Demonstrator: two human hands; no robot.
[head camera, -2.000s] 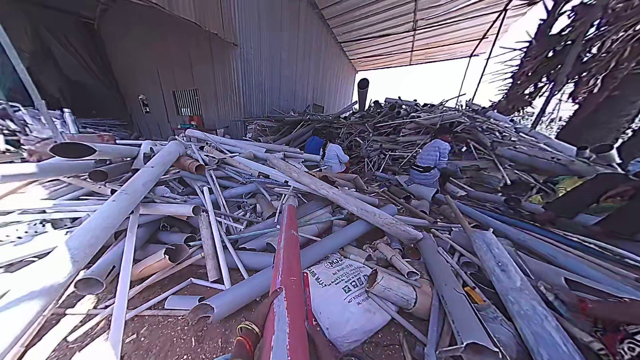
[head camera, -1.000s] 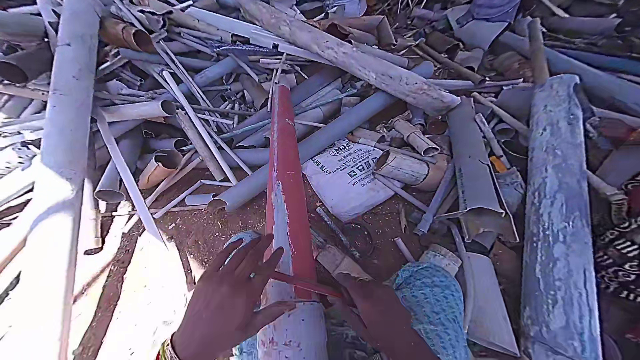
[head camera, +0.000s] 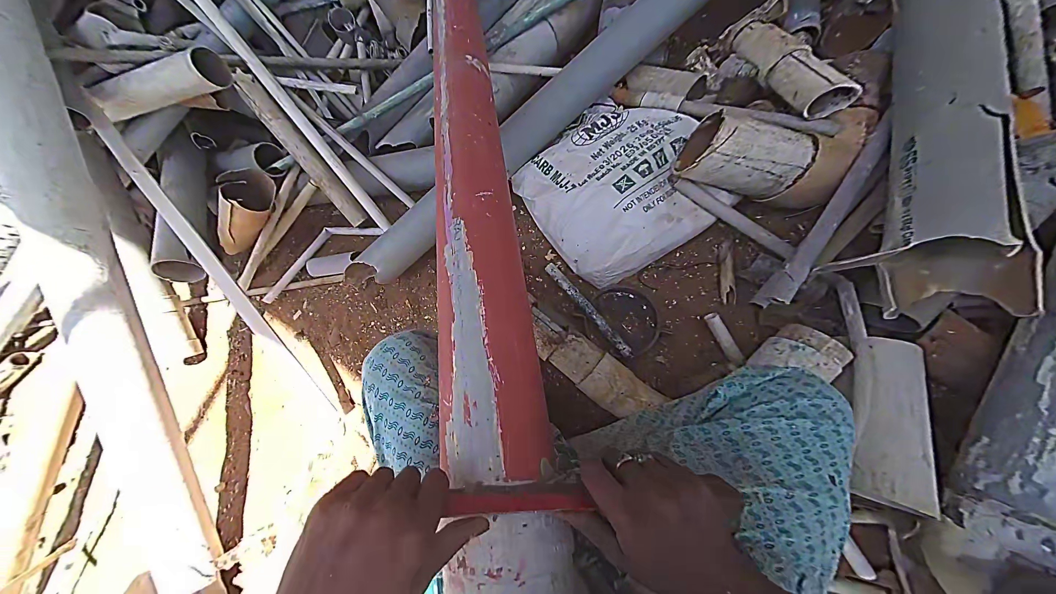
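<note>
A long red-painted pipe (head camera: 487, 247) runs away from me between my knees, with bare grey patches along its left side and a scraped pale near end. Across that near end lies a narrow scraper blade (head camera: 520, 500) with a red face. My left hand (head camera: 388, 528) grips the blade's left end, its thumb below. My right hand (head camera: 660, 520), with a ring on one finger, grips the right end. Patterned blue cloth (head camera: 742, 445) covers my knees on both sides of the pipe.
A white printed sack (head camera: 606, 198) lies on the soil beyond my right knee. Grey pipes (head camera: 577, 107) and thin white strips (head camera: 190, 231) are heaped ahead and left. Split pipe pieces (head camera: 949, 165) lie at the right. A large sunlit pipe (head camera: 58, 206) slants along the left.
The view has tipped down onto the near end of the pipe. My left hand, spread with its fingers apart a second ago, is now closed around the blade's left end.
</note>
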